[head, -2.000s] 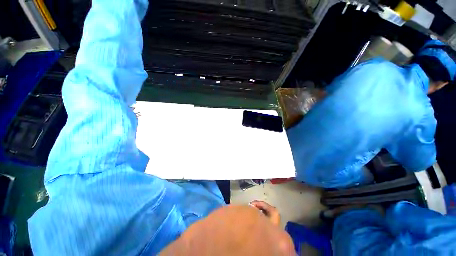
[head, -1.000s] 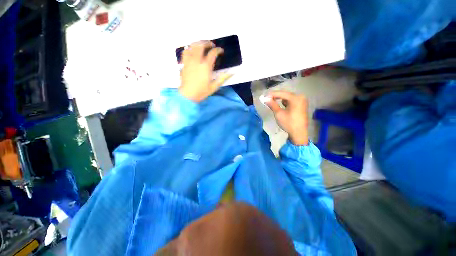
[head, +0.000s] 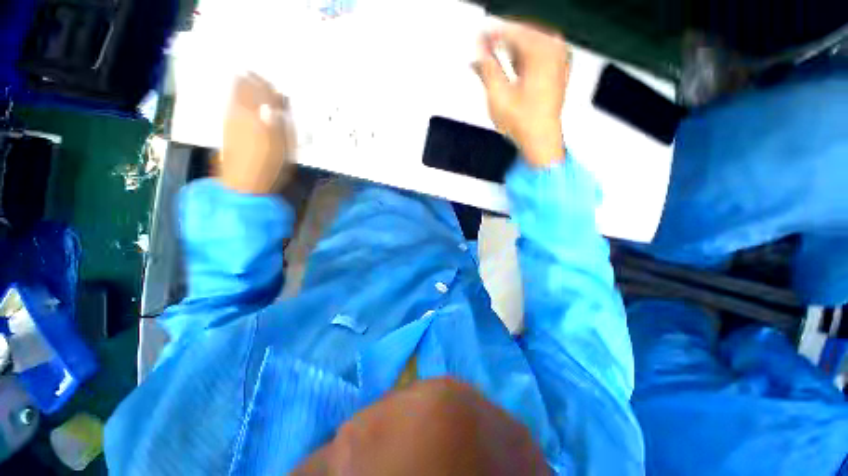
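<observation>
A flat black phone-sized screen (head: 468, 149) lies near the front edge of the white board (head: 400, 70). My right forearm crosses beside its right end. My right hand (head: 528, 88) is over the board behind this screen, with a small white wad, like a wiping cloth (head: 505, 58), between thumb and fingers. My left hand (head: 256, 138) is blurred over the board's left end, off the screen. A small white spot shows at it; I cannot tell whether it holds something. A second black screen (head: 638, 102) lies at the board's right end.
A neighbouring person's blue sleeve (head: 744, 167) is close at the board's right end. Black trays (head: 711, 284) are below it. A dark tray (head: 79, 56) stands at the far left. Small marks show mid-board. Bluish print is cut off at the top edge.
My left hand has let go of the black screen and moved left. My right hand has moved from beside the board's front edge up over the board. The view has shifted, showing the second screen again.
</observation>
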